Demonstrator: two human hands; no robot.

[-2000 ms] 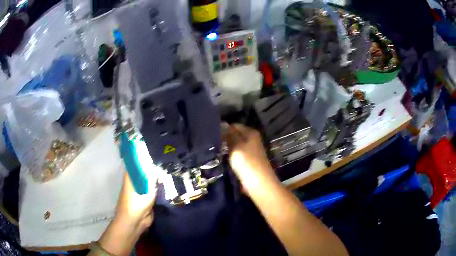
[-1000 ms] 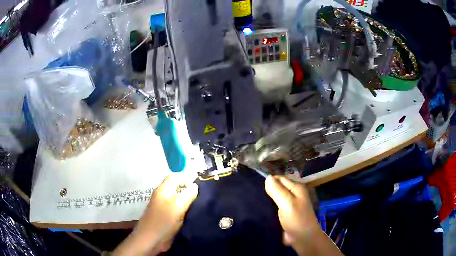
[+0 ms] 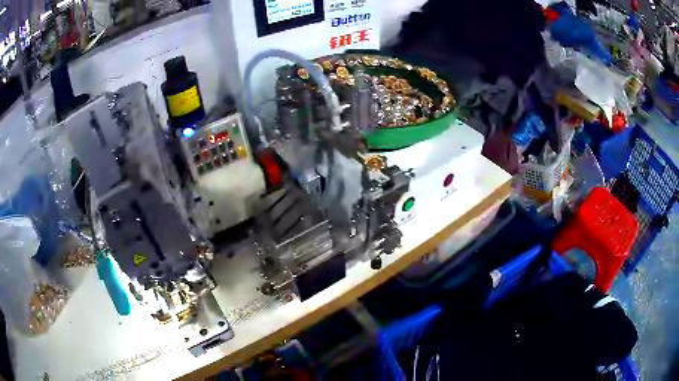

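The grey button-sewing machine head stands at the left, with its small shiny clamp parts below it. No cloth shows under it. The turquoise handle is at its left. The metal feed arm stands between the head and the green-rimmed bowl of buttons. Neither of my hands is in the picture. Dark navy garments lie over a blue basket at the lower right.
A control panel with red digits stands behind the head. A green button and a red button are on the white box. The wooden table edge runs diagonally. A red stool and another blue crate are at the right.
The view has swung to the right. Both hands and the navy cloth with its metal button, in front of the machine head before, are out of the picture.
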